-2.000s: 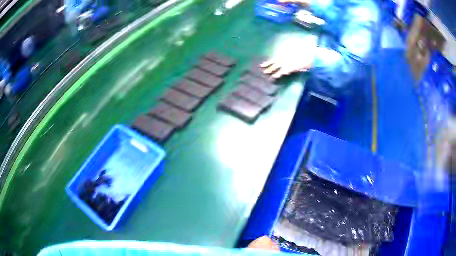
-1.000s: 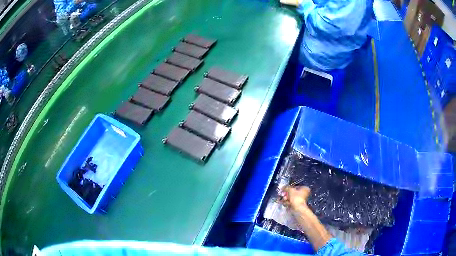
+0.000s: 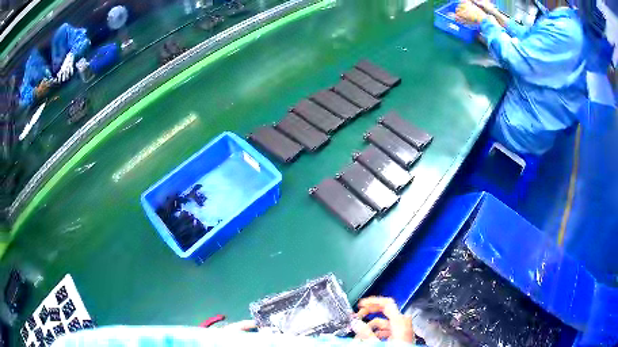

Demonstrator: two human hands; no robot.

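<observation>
A dark open rectangular housing (image 3: 301,308) in shiny clear plastic lies at the bottom centre, near the bench's front edge. My right hand (image 3: 385,320) holds its right end between thumb and fingers. Only a small part of my left hand (image 3: 242,326) shows at its lower left, the rest hidden behind the light-blue sleeve; its grip cannot be told. A red tool handle (image 3: 213,320) lies left of that hand. Dark rectangular plates with small lugs lie in two slanting rows, a far row (image 3: 317,114) and a near row (image 3: 383,169).
A blue bin (image 3: 266,186) holds small black parts (image 3: 184,213). A white sheet with dark squares (image 3: 70,288) is at lower left. A large blue carton (image 3: 528,251) with bagged dark parts stands at right. A person in a blue smock (image 3: 545,74) sits at upper right. Other workers sit behind the rail.
My right hand has left the carton and is now at the bench holding the bagged housing. Part of my left hand has appeared. The view has swung left, so bench items sit further right.
</observation>
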